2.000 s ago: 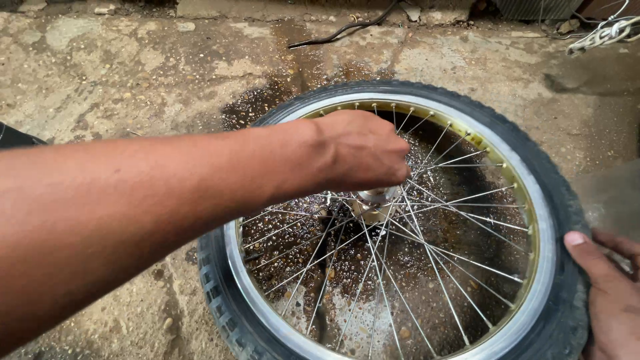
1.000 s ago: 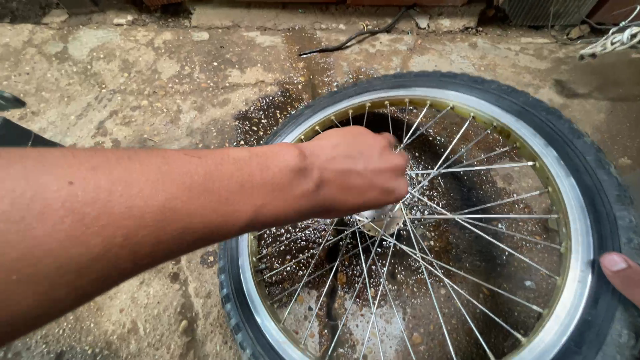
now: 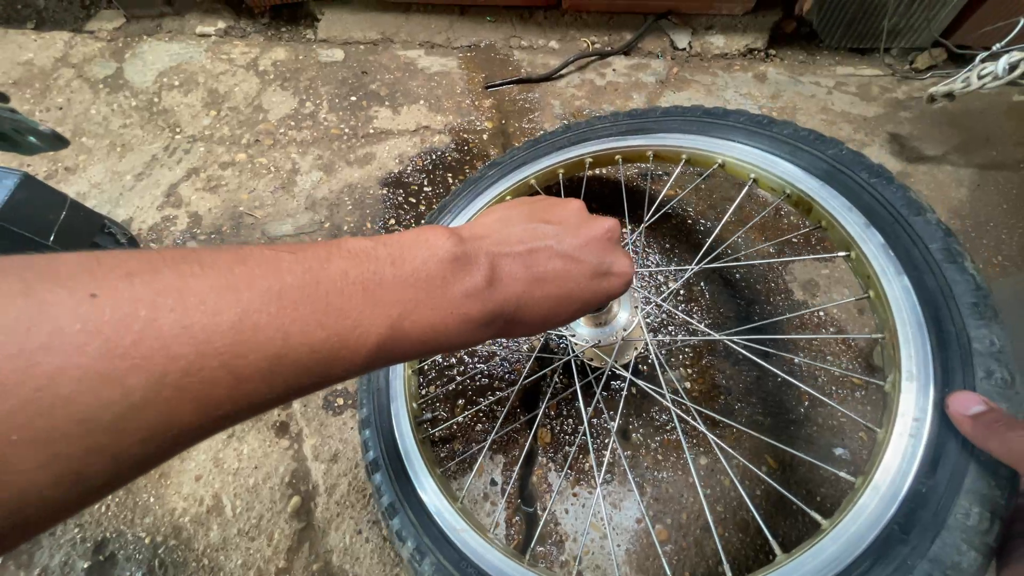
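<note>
A bicycle wheel with a silver rim (image 3: 904,344), thin metal spokes and a black knobbly tire (image 3: 952,264) lies roughly flat over a wet patch of ground. My left hand (image 3: 552,264) is a closed fist at the wheel's centre, over the metal hub (image 3: 616,328). Its fingers are hidden underneath, so whether it grips the axle or a small part there cannot be told. At the right edge, my right hand (image 3: 988,428) holds the tire, its thumb on top of the sidewall and the rest mostly out of frame.
Rough stained concrete (image 3: 240,160) surrounds the wheel. A dark bent cable or rod (image 3: 576,60) lies beyond it. White rope (image 3: 980,76) hangs at the upper right, near a corrugated piece (image 3: 868,24). Dark objects, one like a black box (image 3: 56,216), stand at the left edge.
The wheel sits farther right in the view, and less of my right hand shows than two seconds ago. My left fist stays over the hub. More of the dark objects at left now shows.
</note>
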